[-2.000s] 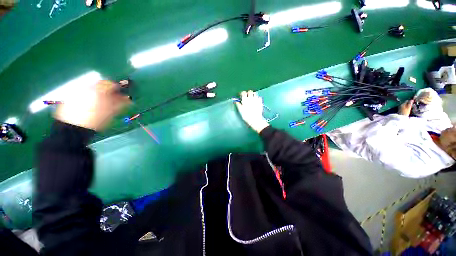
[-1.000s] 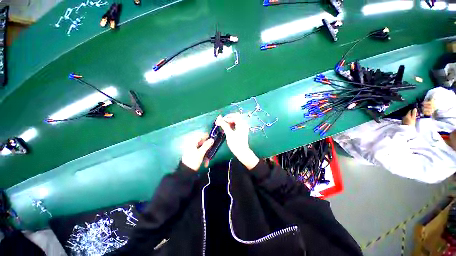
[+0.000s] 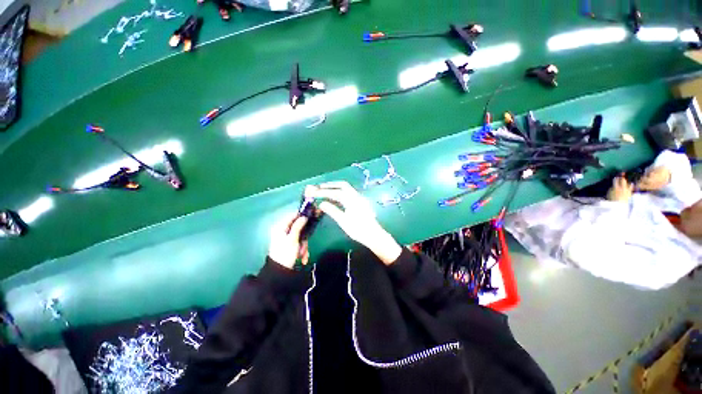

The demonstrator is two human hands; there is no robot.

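Note:
My left hand (image 3: 286, 240) holds a black end piece (image 3: 309, 218) upright over the near bench edge, in front of my chest. My right hand (image 3: 343, 209) is bent over the top of the same end piece, its fingertips on the upper end. Whether a small part is between those fingertips cannot be told. The lead's cable is hidden by my hands. Small silvery-white parts (image 3: 380, 170) lie loose on the bench just right of my right hand.
Several cable leads (image 3: 260, 94) lie on the belt. A black pile of leads (image 3: 560, 151) lies on the bench at right, beside a neighbour's white sleeves (image 3: 608, 231). A red crate (image 3: 506, 281) stands below. A black tray (image 3: 85, 338) of silvery parts is at lower left.
The far-left hand came back from the belt to my chest with the black end piece. My right hand left the bench parts and joined it. Leads on the belt have shifted left.

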